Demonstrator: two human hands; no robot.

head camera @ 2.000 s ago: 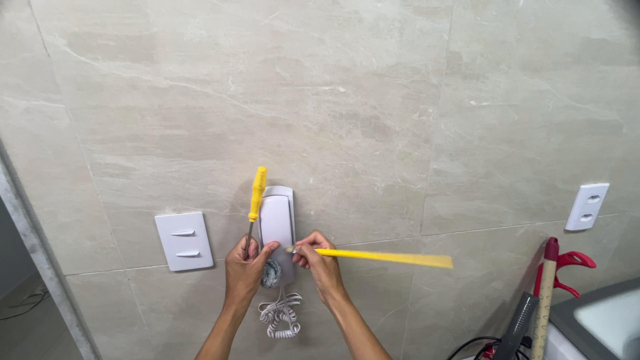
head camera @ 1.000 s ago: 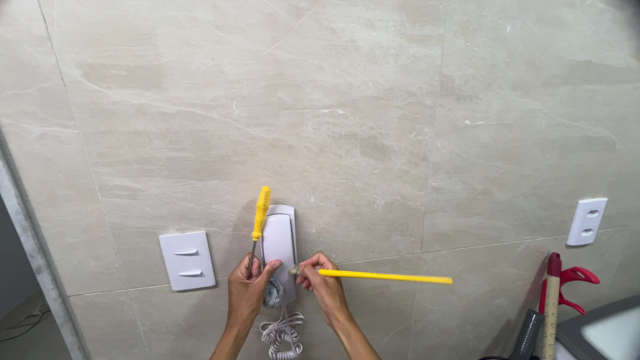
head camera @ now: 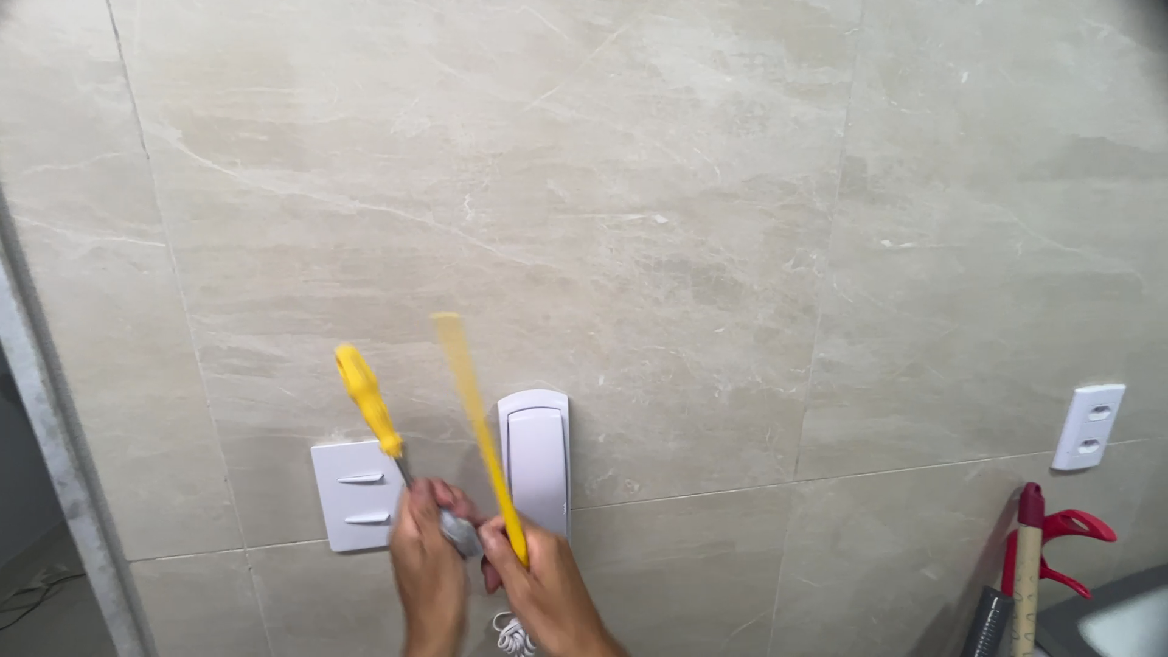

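Observation:
My left hand grips a screwdriver by its metal shaft, with the yellow handle pointing up and left. A greyish, crumpled bundle shows between this hand and my right; what it is cannot be told. My right hand holds a thin yellow stick, slightly blurred, tilted up and left. Right behind the hands is a white wall-mounted handset intercom, its lower part hidden. Its coiled white cord shows below, partly covered by my right hand.
A white two-rocker switch plate is left of the hands, partly behind the left one. At far right are a white outlet plate, a wooden pole with a red tip, a red plastic item and a dark ribbed grip. A door frame borders the left.
Both hands have moved left from the intercom's front, toward the switch plate. The yellow stick has swung from pointing right to pointing up. The screwdriver now leans left.

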